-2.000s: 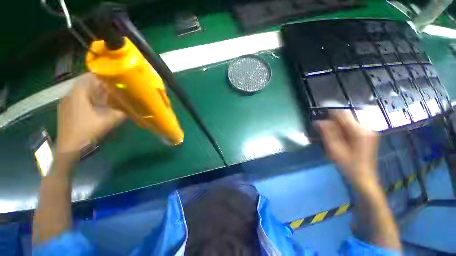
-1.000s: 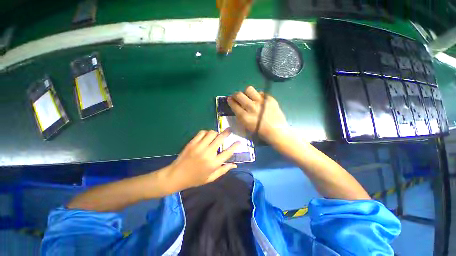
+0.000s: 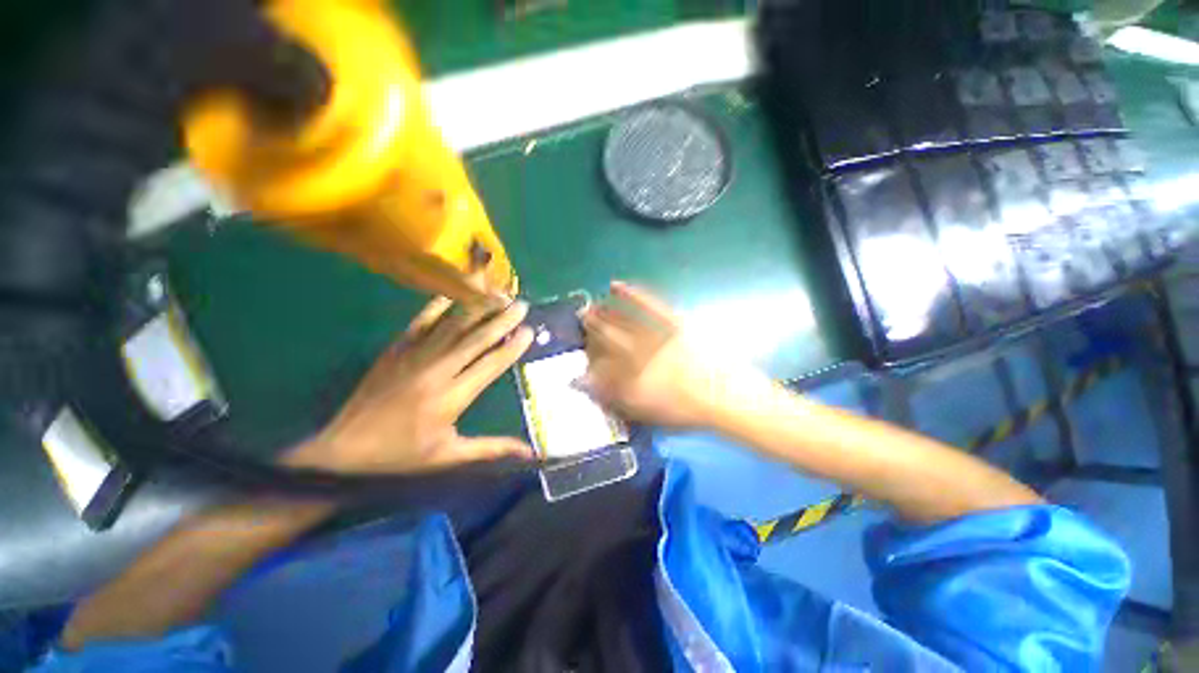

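Observation:
An open-backed phone [image 3: 572,410] lies in front of me at the mat's near edge, its dark end away from me and its white battery showing. My left hand [image 3: 427,388] holds its left edge, fingertips at the dark end and thumb lower down. My right hand [image 3: 644,358] is at its upper right edge with curled fingers; any small part under them is hidden. The orange-yellow electric screwdriver [image 3: 375,158] hangs large and blurred at upper left. Its lower end is just above my left fingertips; whether they touch, I cannot tell.
A round grey screw dish [image 3: 667,161] sits beyond the phone. A glossy black parts tray [image 3: 907,263] stands at right. Two phones [image 3: 168,366] [image 3: 82,460] lie at left. A whitish rail [image 3: 592,82] runs behind. A thick black cord crosses the left side.
Two seconds ago my hands were apart, the left at the screwdriver and the right at the tray. Since one second ago, both remain at the phone, and the screwdriver appears larger and further left.

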